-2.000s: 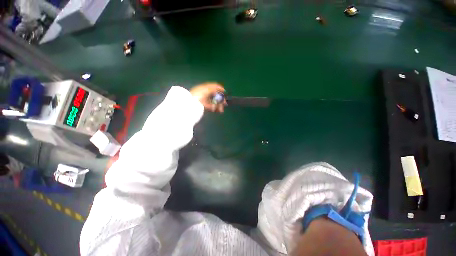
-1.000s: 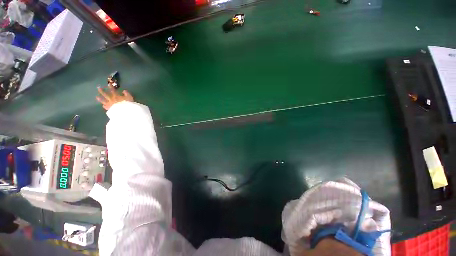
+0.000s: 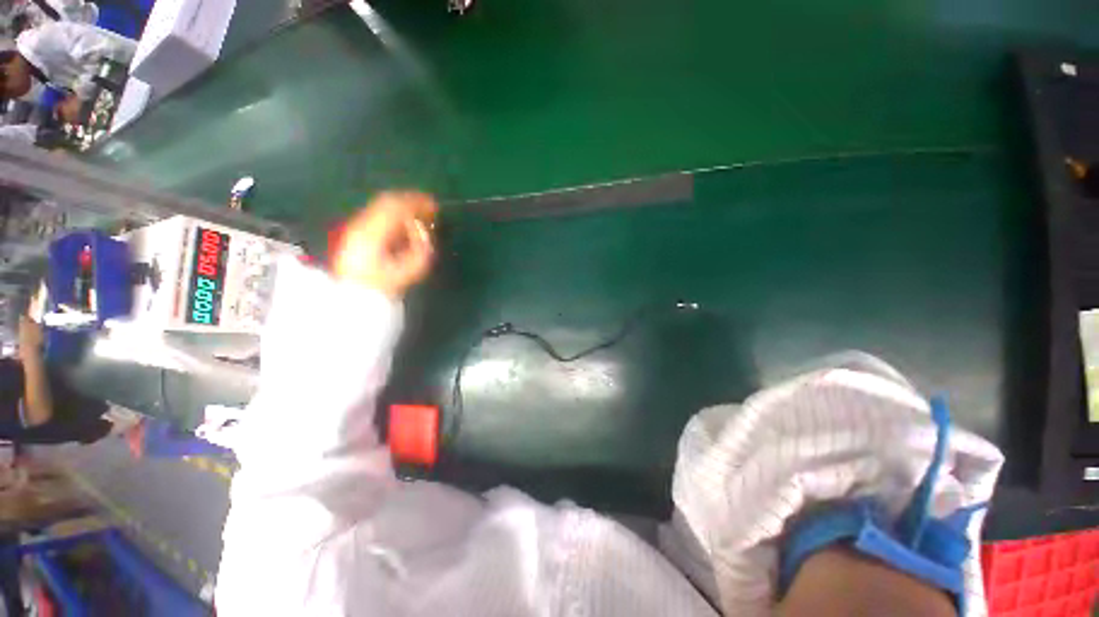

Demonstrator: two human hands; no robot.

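My left hand (image 3: pixel 388 244) is blurred at centre left, over the mat near the power supply. Its fingers are curled around a small shiny unit (image 3: pixel 424 229), whose details are smeared. My right hand (image 3: pixel 870 588) is at the bottom edge with a blue wrist strap (image 3: pixel 886 540); only a part of it near the wrist shows, and its fingers are out of the picture. A thin black cable (image 3: pixel 566 357) lies curved on the green mat (image 3: pixel 723 241), with small bright tips at its right end.
The power supply (image 3: pixel 229 280) with red and green digits stands left, a blue bin (image 3: pixel 90 280) beside it. A red block (image 3: pixel 413 434) is by my left sleeve. A black tray (image 3: pixel 1055 265) and red bin (image 3: pixel 1042 576) are at right. A person (image 3: pixel 72 60) is at upper left.
My left hand reached the small unit at upper left, then drew back towards me with its fingers curled; the unit no longer lies there. The view has shifted. My right hand stays low.
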